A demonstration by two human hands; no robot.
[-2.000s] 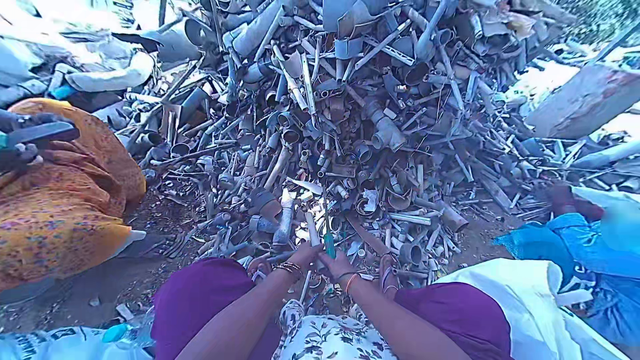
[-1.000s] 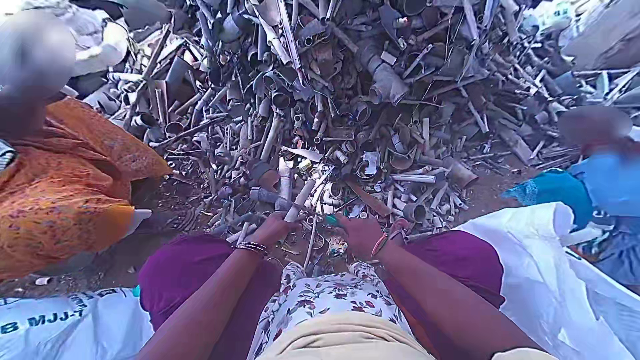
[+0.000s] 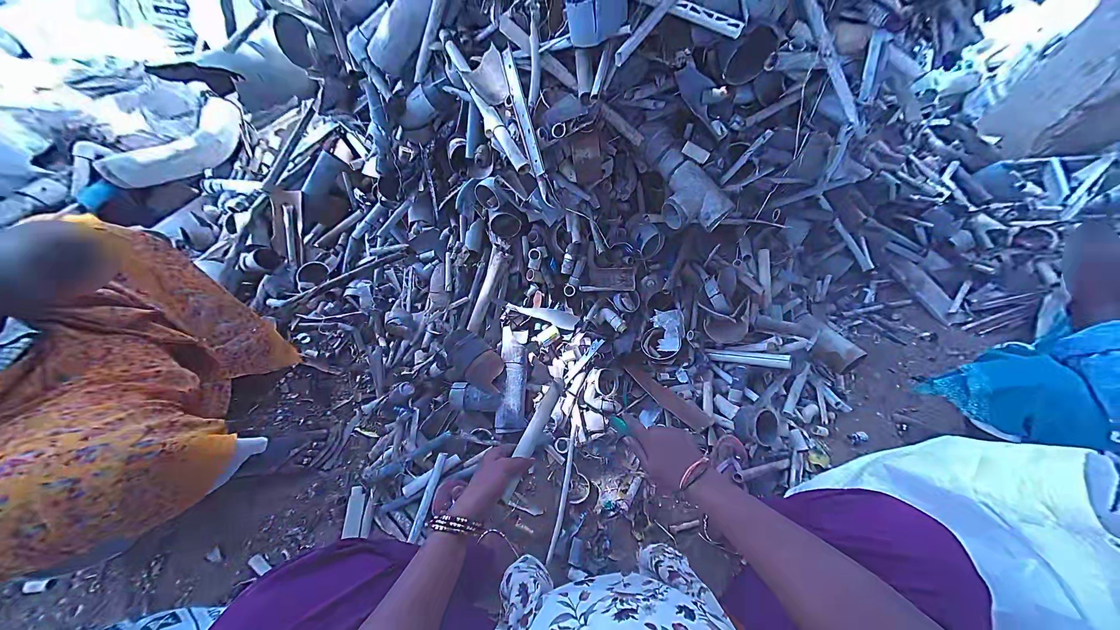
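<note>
My left hand (image 3: 495, 477) is closed around the lower part of a grey plastic pipe (image 3: 541, 418), which slants up and to the right in front of the heap. To its right, my right hand (image 3: 662, 453) has its fingers curled round something with a green end (image 3: 619, 426); the rest of that object is hidden or too unclear to name. Sunlit pale scraps (image 3: 573, 376) lie just beyond both hands. A thin pale strip (image 3: 567, 499) stands between them, nearly upright.
A heap of scrap plastic pipes and fittings (image 3: 691, 188) rises ahead. One person in orange patterned cloth (image 3: 131, 411) sits at left, another in blue cloth (image 3: 1041, 376) at right. A white sack (image 3: 945, 499) lies by my right knee; bare soil (image 3: 884, 385) shows beside the heap.
My hands, close together two seconds ago, are now apart, with the pipe still in the left one. The view has shifted somewhat.
</note>
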